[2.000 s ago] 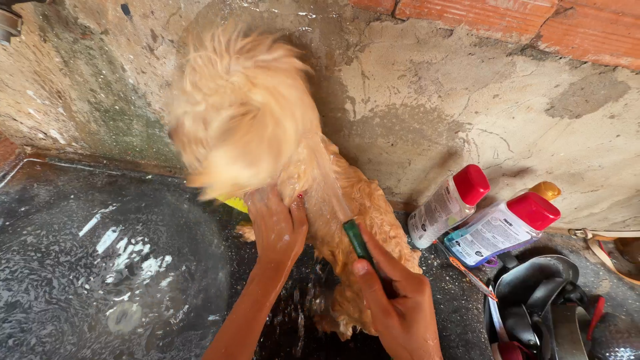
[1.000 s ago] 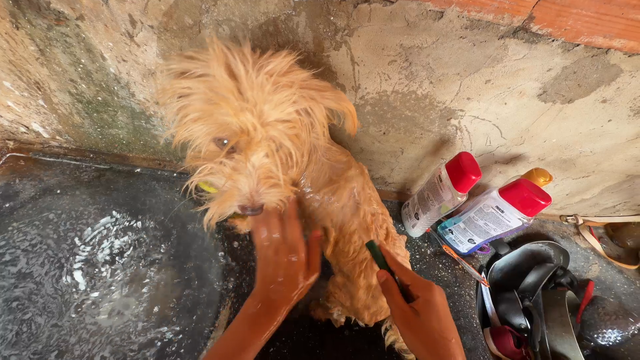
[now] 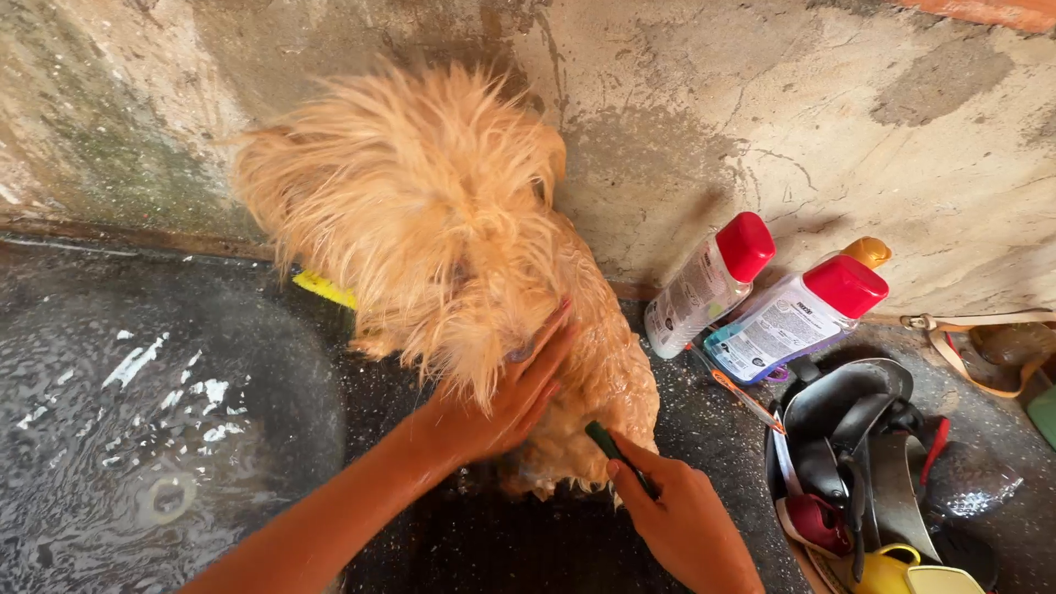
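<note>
A wet dog with shaggy tan fur is on the dark speckled counter, against the wall, its head tilted down over its chest. My left hand lies with its fingers spread against the dog's chest, just under its muzzle, and grasps nothing. In my right hand is a dark green handle, held near the dog's lower body; what the handle belongs to cannot be seen. A yellow brush or scrubber shows partly behind the dog's head.
Left of the dog is a sink basin of water. On the right stand a red-capped bottle, a second one with blue liquid and an orange cap behind. Nearer are a tub of pans and dishes and a beige strap.
The dog has turned and lowered its head, so its face is now mostly hidden. My right hand with the green handle has moved lower along the dog's body since two seconds ago.
</note>
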